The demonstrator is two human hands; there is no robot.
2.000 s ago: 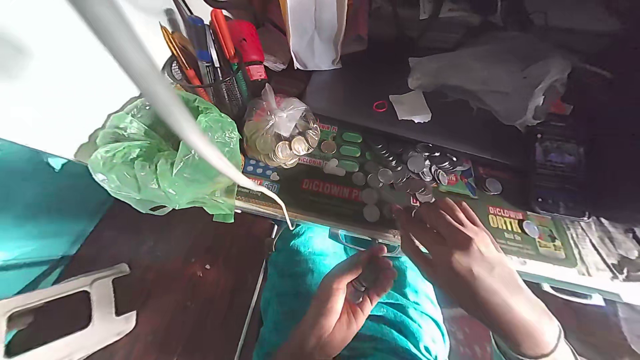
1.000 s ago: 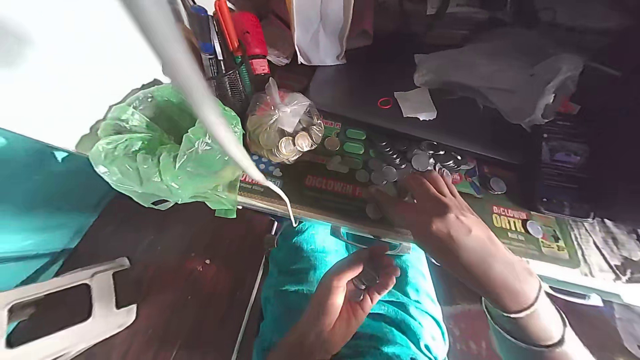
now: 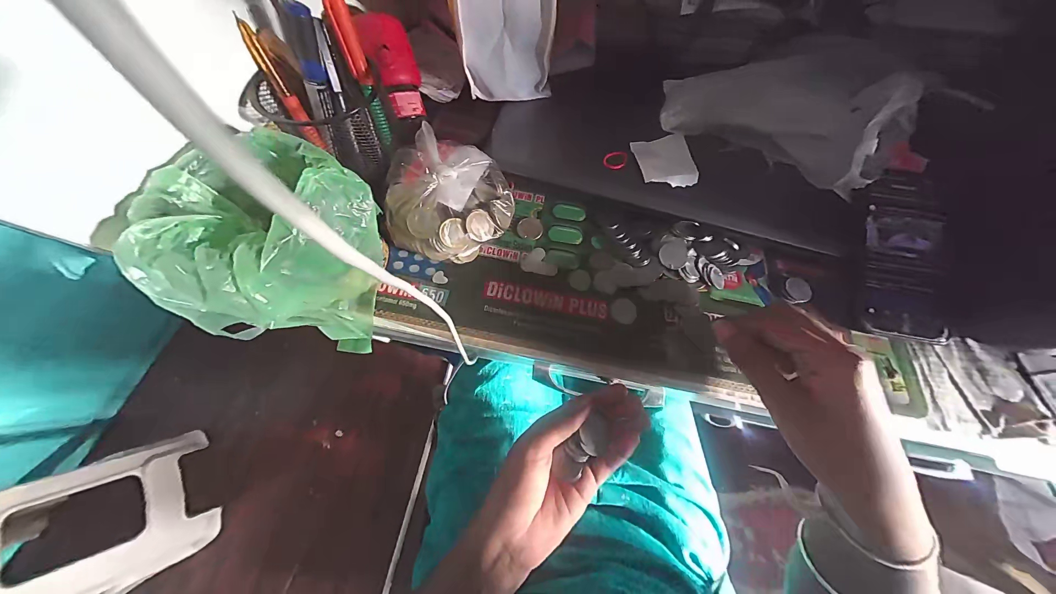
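Note:
Several coins (image 3: 587, 439) rest in the palm of my left hand (image 3: 561, 478), cupped palm up above my lap with its fingers curled around them. My right hand (image 3: 804, 363) hovers at the desk's front edge, fingers bent downward and slightly blurred; whether a coin is between its fingertips cannot be told. Just beyond it, many silver coins (image 3: 693, 252) lie loose and in leaning rows on a printed desk mat (image 3: 536, 301). One coin (image 3: 796, 289) lies apart to their right. A knotted clear plastic bag of coins (image 3: 450, 202) stands at the mat's left end.
A green plastic bag (image 3: 247, 239) sits left, behind a white cable (image 3: 289, 202). Behind it stands a mesh pen holder (image 3: 355, 136). A red rubber band (image 3: 615, 160), a paper scrap (image 3: 665, 160) and a clear plastic bag (image 3: 792, 115) lie on the dark surface beyond.
My right hand has moved from the coin pile back to the right, nearer the desk's front edge. My left hand stays low over my lap, its fingers more curled around the coins.

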